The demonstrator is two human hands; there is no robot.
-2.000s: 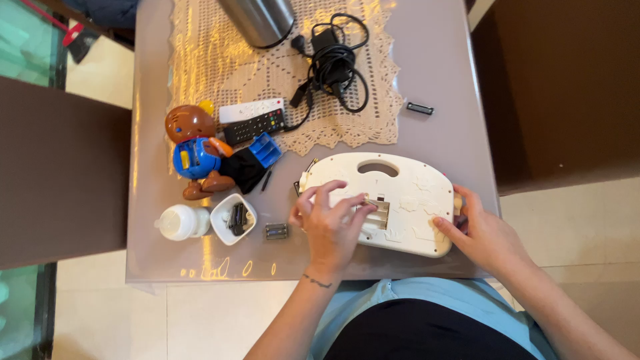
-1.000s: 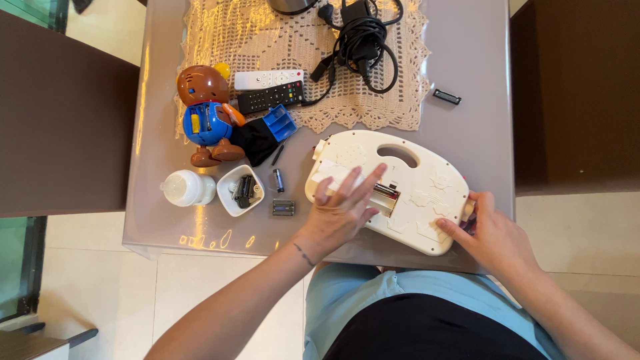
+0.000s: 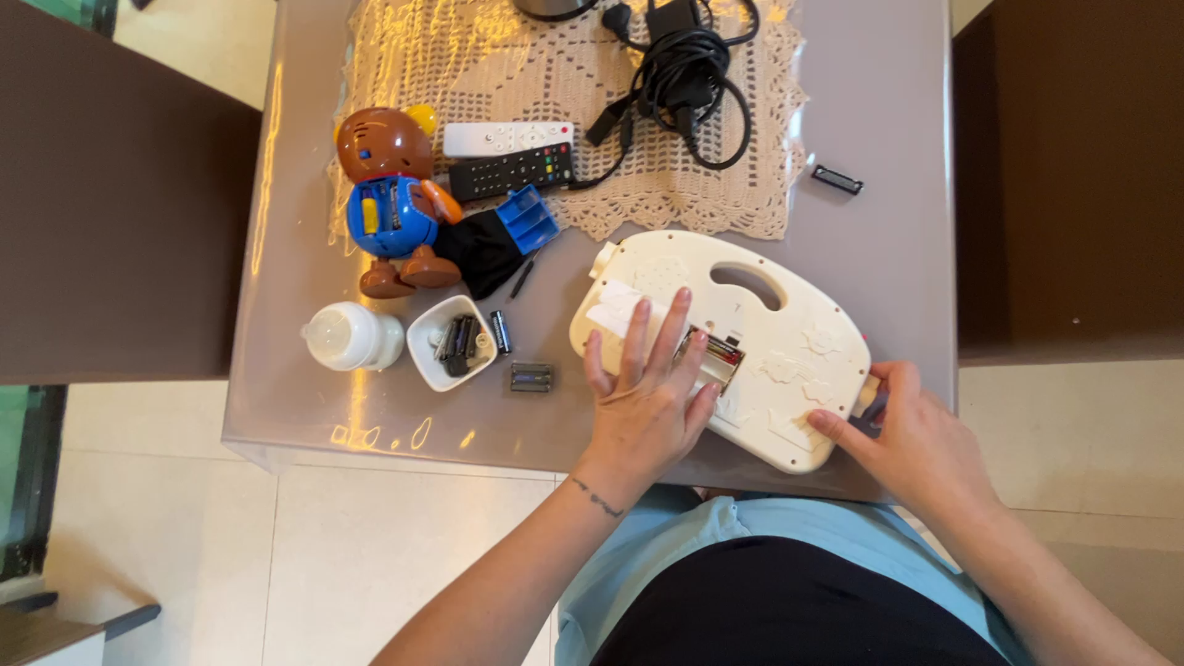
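A white plastic toy (image 3: 786, 356) with a carry handle lies back side up at the table's front edge. Its battery compartment (image 3: 712, 356) is uncovered, and at least one battery shows inside along the upper side. My left hand (image 3: 647, 398) rests on the toy with fingers spread, left of the compartment and partly over it; nothing is seen held in it. At the toy's right end, my right hand (image 3: 897, 425) grips the edge, thumb on top. Left of the toy lie a pair of batteries (image 3: 531, 377), a single battery (image 3: 500, 332) and a white bowl (image 3: 413, 342) holding several batteries.
A brown and blue toy figure (image 3: 393, 203) lies with its battery bay exposed. Near it are a blue plastic cover (image 3: 528, 219), a black cloth (image 3: 481, 254), a screwdriver (image 3: 523, 276), two remotes (image 3: 509, 139) and a baby bottle (image 3: 351, 337). Coiled black cable (image 3: 684, 79) lies on the lace cloth (image 3: 573, 208).
My left hand has gone from fingers bunched at the compartment to lying spread on the toy. A single battery now lies beside the bowl. The toy has turned, its right end nearer me.
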